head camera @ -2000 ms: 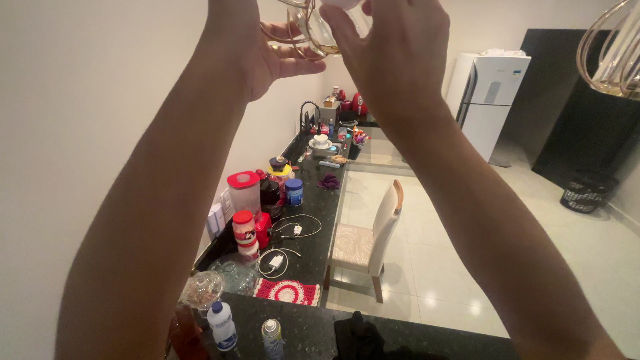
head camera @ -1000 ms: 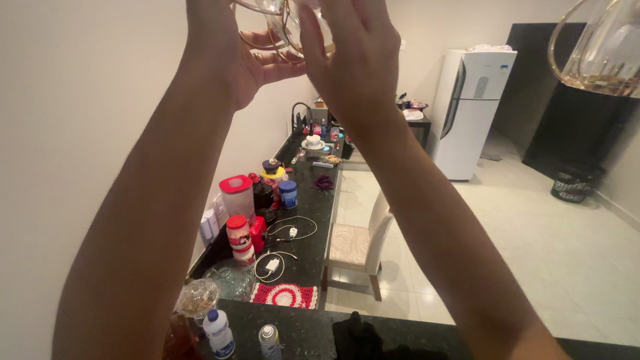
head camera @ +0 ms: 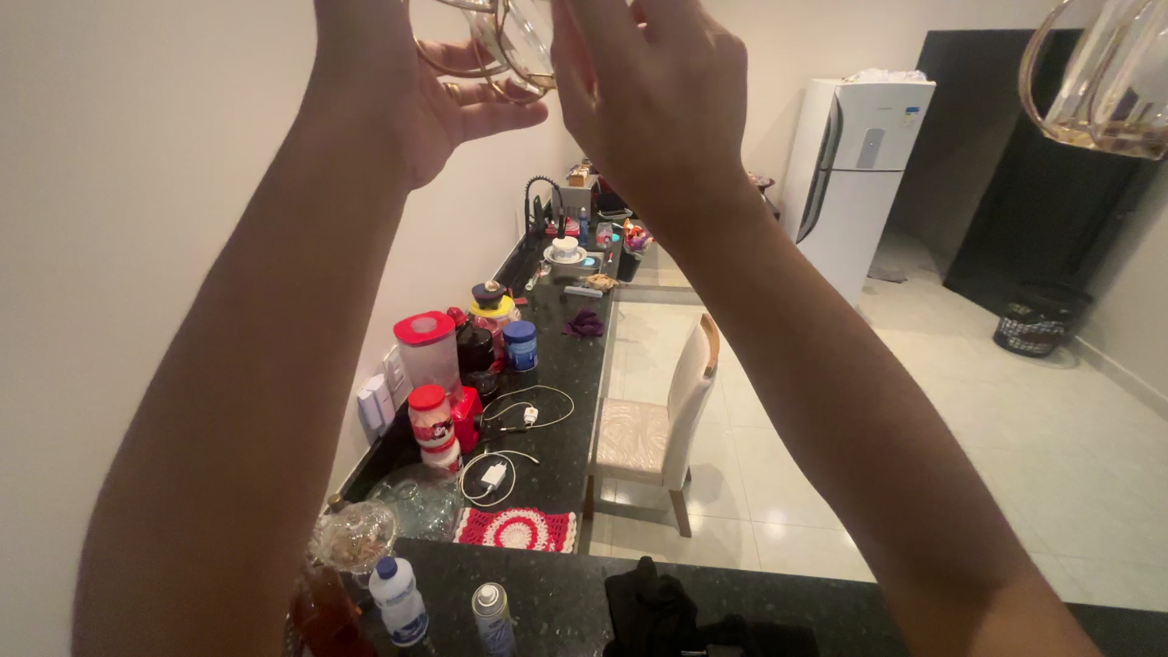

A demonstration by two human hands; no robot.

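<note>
Both my arms are raised to the top of the view. My left hand [head camera: 456, 100] cups a clear glass piece with gold-coloured metal rings [head camera: 511, 55], which looks like a pendant lamp shade; its fingers spread around the lower edge and one wears a ring. My right hand [head camera: 652, 87] is against the same piece from the other side, its fingertips partly hidden by the hand. The top of the piece lies outside the view. A similar glass and gold-ringed shade [head camera: 1109, 91] hangs at the upper right, touched by neither hand.
Below is a dark stone counter [head camera: 566, 584] with a white bottle [head camera: 399, 602], a spray can [head camera: 493, 616], black cloth [head camera: 648, 607] and a crocheted mat [head camera: 516, 530]. Beyond stand a red blender [head camera: 427, 356], jars, chargers, a chair [head camera: 675, 420], a refrigerator [head camera: 862, 173] and a wastebasket [head camera: 1040, 321].
Both hands stay at the glass piece, with only small shifts. The view has turned a little, bringing the other hanging shade lower in the picture than two seconds ago.
</note>
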